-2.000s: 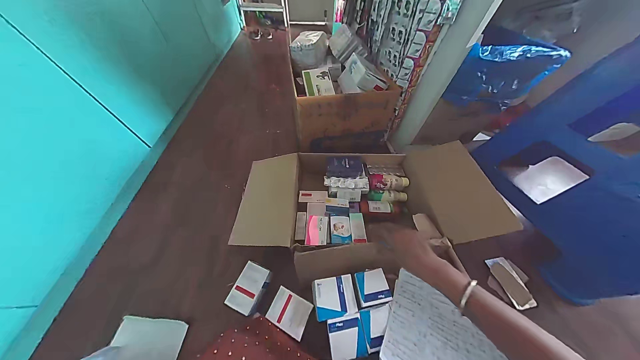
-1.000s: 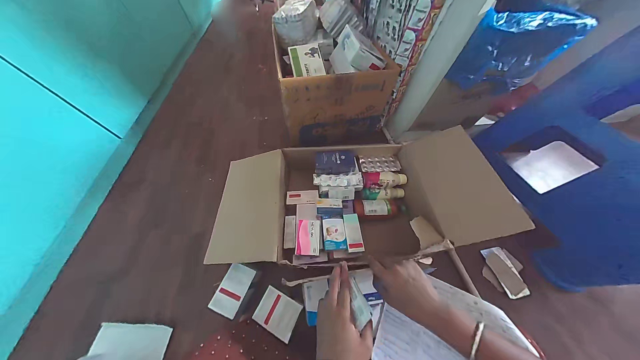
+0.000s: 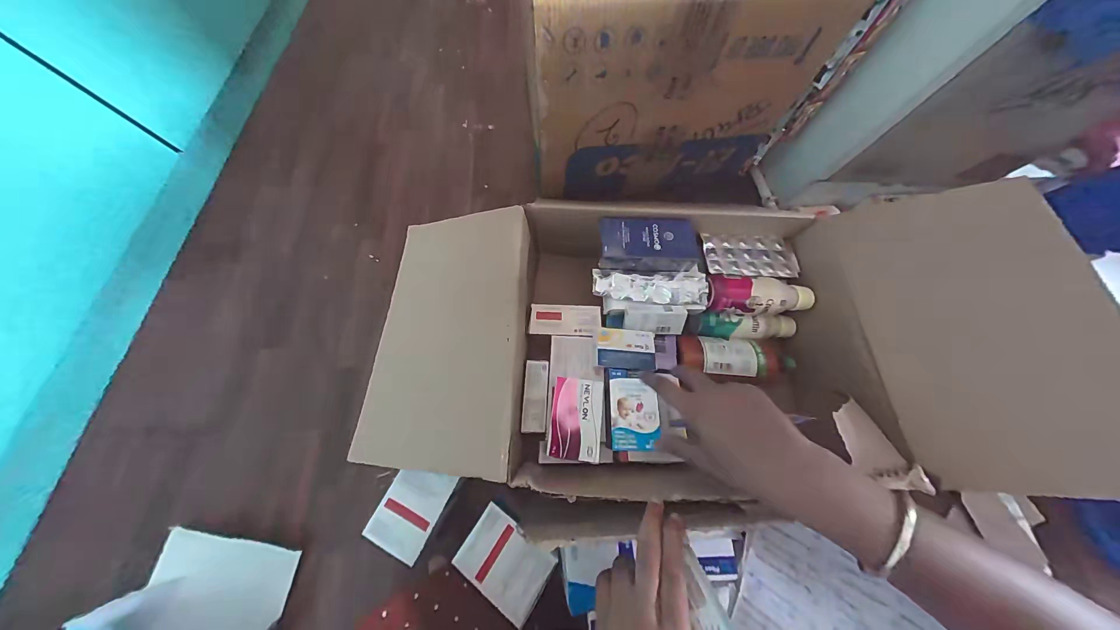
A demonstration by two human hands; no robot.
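An open cardboard box point(image 3: 455, 350) holds small medicine cartons, bottles and blister packs. Inside it, my right hand point(image 3: 726, 429), with a bangle at the wrist, reaches over a carton with a baby picture point(image 3: 634, 416); its fingers are spread and partly hide the cartons beneath. A pink and white carton point(image 3: 576, 420) lies left of that one. My left hand point(image 3: 647, 577) is at the box's near edge, beside a pale flat item point(image 3: 704, 591); whether it grips this cannot be told. Bottles point(image 3: 757, 296) lie at the box's right, below a silver blister pack point(image 3: 750, 255).
Two white cartons with red stripes point(image 3: 411, 516) lie on the floor before the box. Written paper point(image 3: 814, 586) is at the lower right, white paper point(image 3: 219, 569) at the lower left. A larger cardboard box point(image 3: 647, 87) stands behind, beside a pale post point(image 3: 901, 96).
My right hand has moved from the box's near edge to over the cartons inside. My left hand, at the near edge one second ago, is still there. The view has tilted down.
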